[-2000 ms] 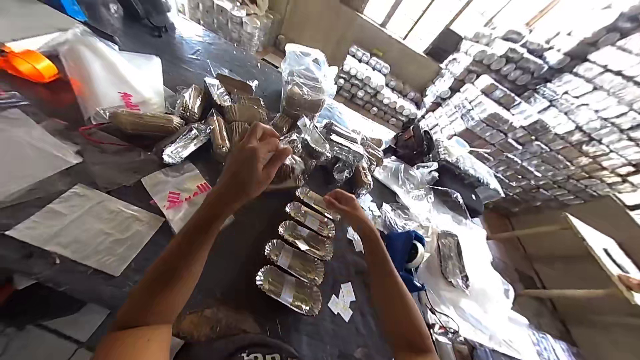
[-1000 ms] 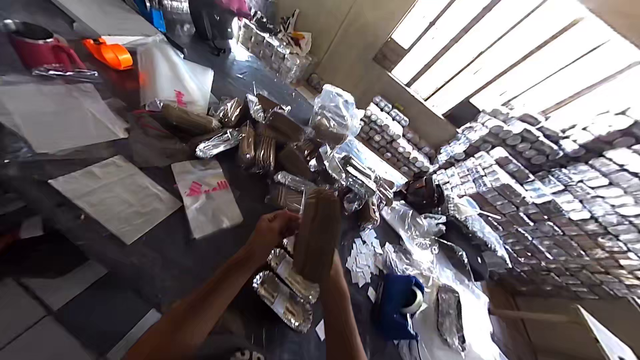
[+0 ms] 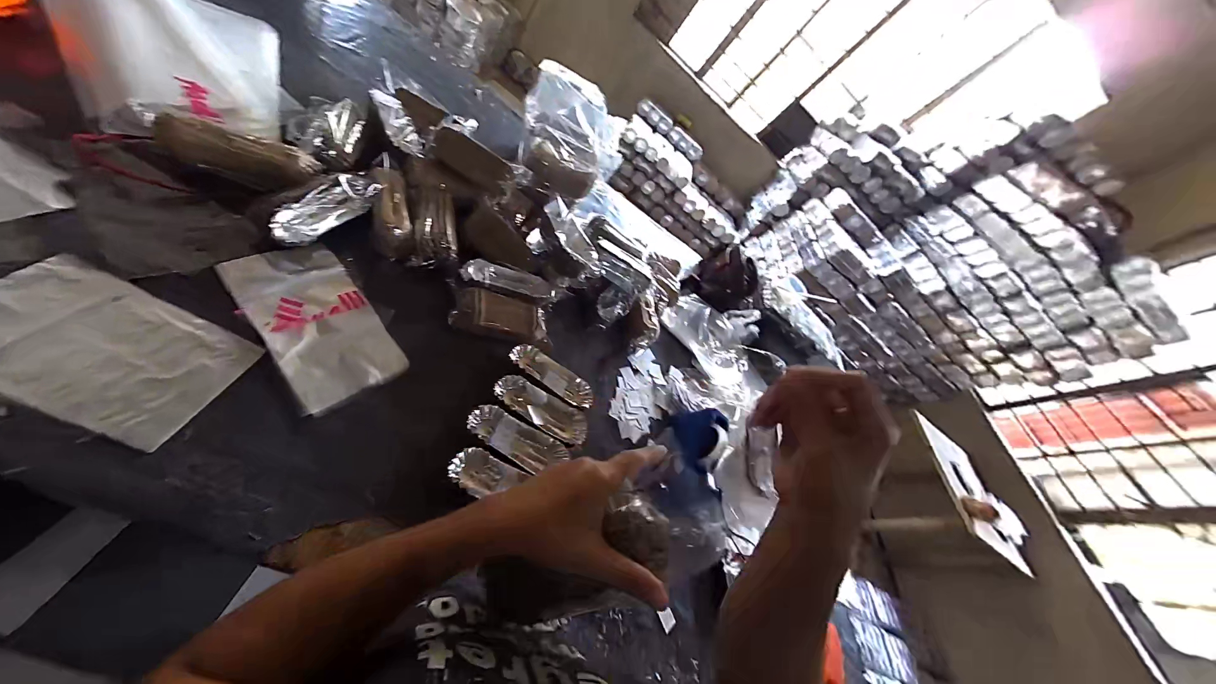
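Observation:
My left hand (image 3: 579, 522) spreads thumb and forefinger around a plastic-wrapped brown bundle (image 3: 632, 541) held near my body. Close to its forefinger is a blue tape dispenser (image 3: 698, 437). My right hand (image 3: 826, 427) is raised to the right of the dispenser, blurred, its fingers bent; what they hold, if anything, cannot be told. Several foil trays (image 3: 541, 408) lie in a slanting row left of the dispenser, with pale strips across them. Small white paper slips (image 3: 638, 394) are heaped beyond the dispenser's left side.
Wrapped brown packs (image 3: 499, 313) and a plastic bag (image 3: 568, 119) crowd the dark table's far side. Printed plastic bags (image 3: 318, 332) and a pale sheet (image 3: 114, 351) lie at left. Stacks of foil-wrapped packs (image 3: 912, 275) stand by the wall, and a white board (image 3: 969, 494) is at right.
The brown bundle, held upright in front of the trays a second ago, is now low near my body. My right hand has moved to the right, past the tape dispenser.

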